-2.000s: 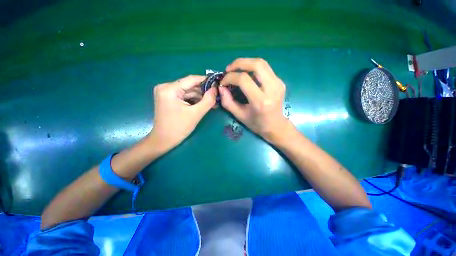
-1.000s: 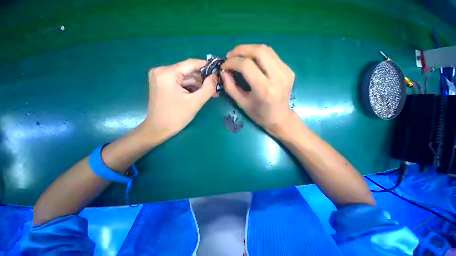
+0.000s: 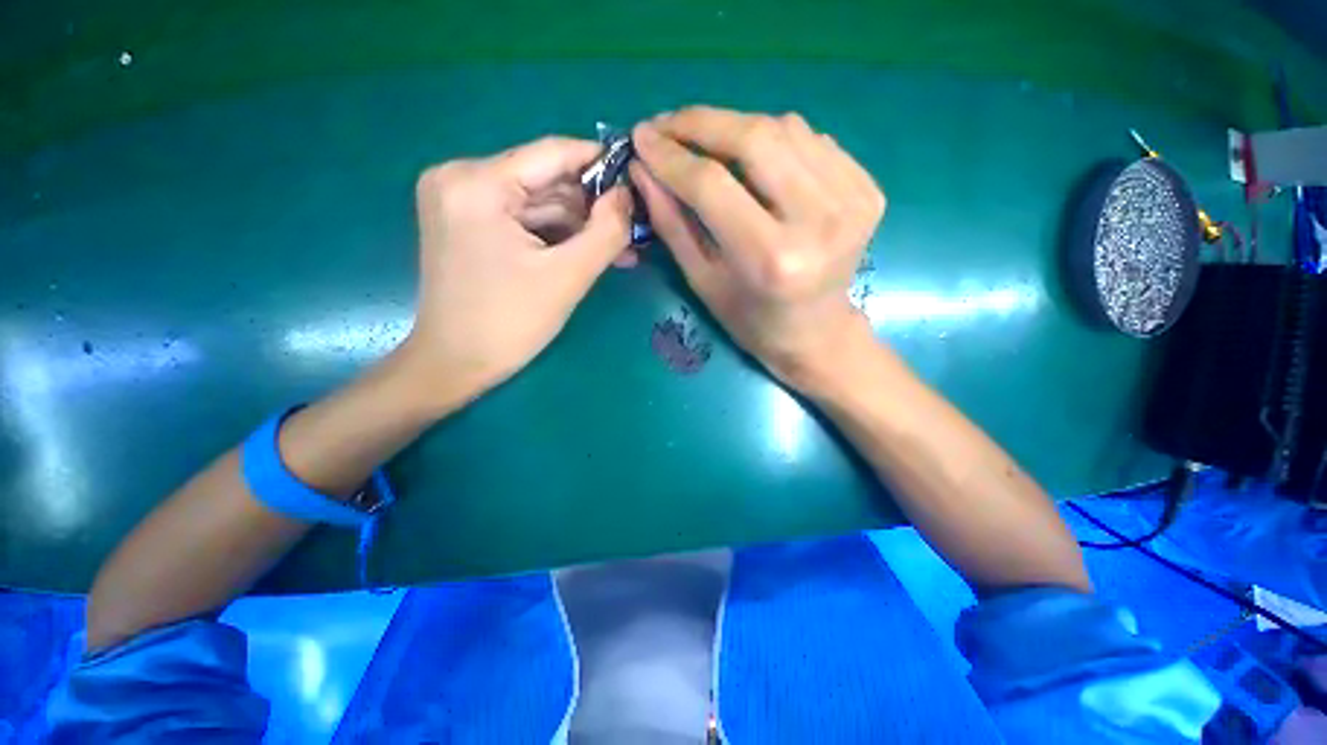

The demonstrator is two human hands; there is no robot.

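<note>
A small black round unit with silvery bits (image 3: 608,168) is held above the green bench, upper centre. My left hand (image 3: 509,262) grips its left and lower side between thumb and fingers. My right hand (image 3: 764,226) is at its right edge, with thumb and forefinger close together against it. The fingers cover much of the unit, and I cannot tell whether the right fingertips pinch a small part of it. A blue wrist strap (image 3: 299,480) is on my left wrist.
The green bench (image 3: 582,480) has a dark patch (image 3: 680,344) below my hands. A round dish of grey speckled material (image 3: 1144,248) stands at right, with a thin tool with a yellow part (image 3: 1208,226) beside it. A black box (image 3: 1230,364) and cables are at far right.
Both hands and the unit appear higher in the picture, as the view has shifted. The unit looks more tilted, and the right fingers are straighter and closer together at its edge.
</note>
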